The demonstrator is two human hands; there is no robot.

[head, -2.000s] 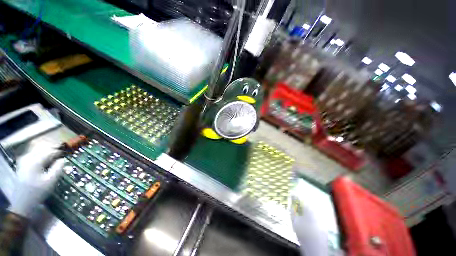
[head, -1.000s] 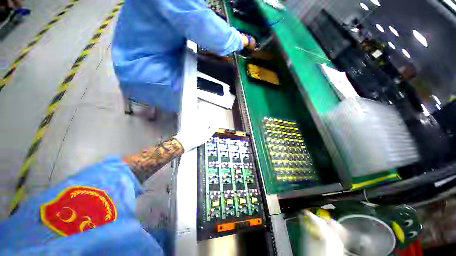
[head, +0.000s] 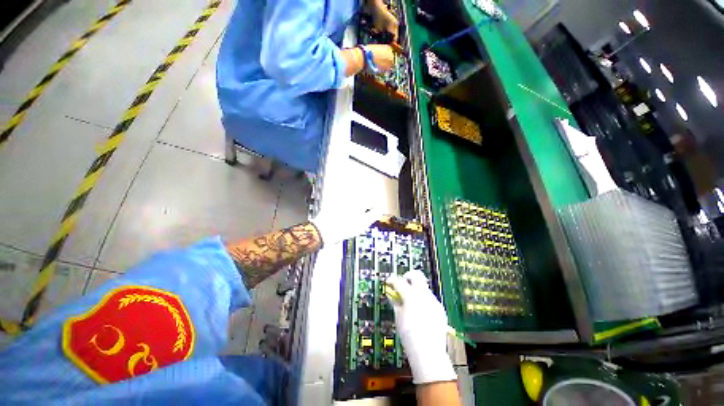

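Note:
A black wave-solder pallet (head: 344,317) with rows of green circuit boards (head: 363,317) lies on the conveyor in front of me. My left hand (head: 347,222), in a white glove, is at the pallet's far left corner; its fingers are too washed out to tell their hold. My right hand (head: 421,321), also gloved in white, is over the boards, with its fingertips closed on a small yellow transformer (head: 393,294). Two yellow transformers show on the boards nearer me. A clear blister tray (head: 486,258) with rows of yellow parts lies on the green bench to the right.
Another worker (head: 294,71) in a blue smock handles a further pallet ahead. A white frame (head: 377,144) lies between the pallets. An orange-yellow tray (head: 458,124) lies on the bench. Stacked clear trays (head: 631,254) stand on the shelf. The penguin fan (head: 591,388) is at bottom right.
My right hand has moved from beside the fan leftward to over the boards. My left hand stays by the pallet's far corner. The view has shifted slightly.

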